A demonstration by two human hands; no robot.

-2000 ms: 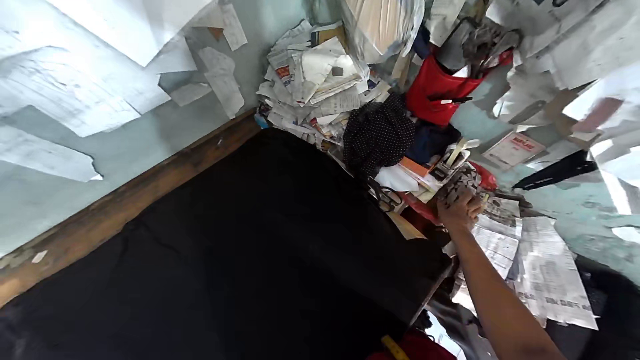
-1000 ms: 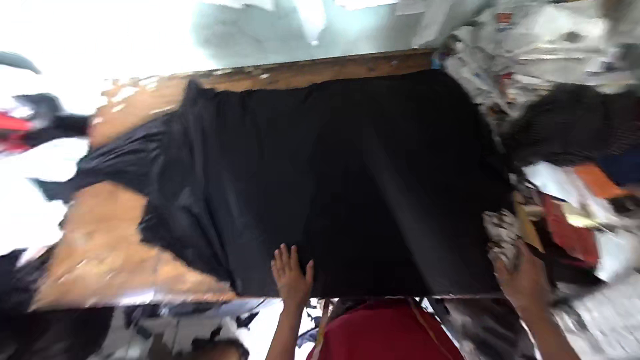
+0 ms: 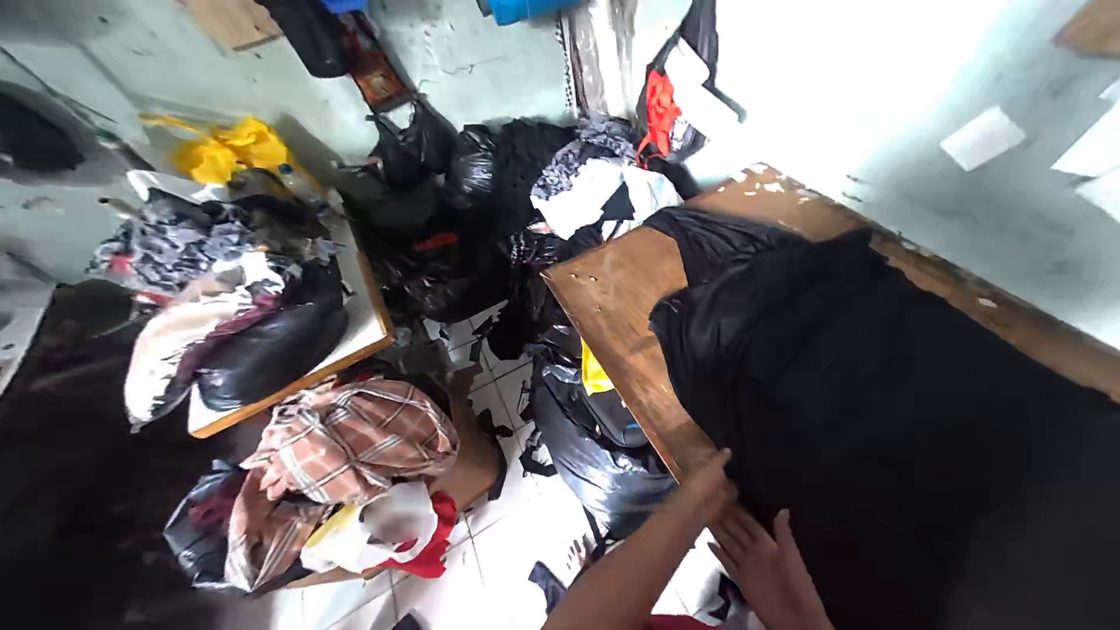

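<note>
Black fabric [image 3: 875, 420] lies over a wooden table [image 3: 626, 332], flat toward the right and wrinkled at its far left end. My left hand [image 3: 713, 479] is at the table's front edge, close beside the fabric's border; its fingers are partly hidden, and a grip cannot be made out. Just nearer to me, my right hand [image 3: 757, 553] rests with fingers extended and thumb apart at the edge of the fabric, with nothing seen in it.
Black plastic bags [image 3: 595, 455] stand on the tiled floor below the table's front edge. Bundled plaid cloth [image 3: 359, 437] and a white-topped table [image 3: 350, 337] piled with bags and cloth are at the left. White cloth [image 3: 604, 197] is heaped beyond the wooden table's far end.
The view has swung far left. My right hand has come from the fabric's right end to beside my left hand; the patterned item seen at it earlier no longer shows.
</note>
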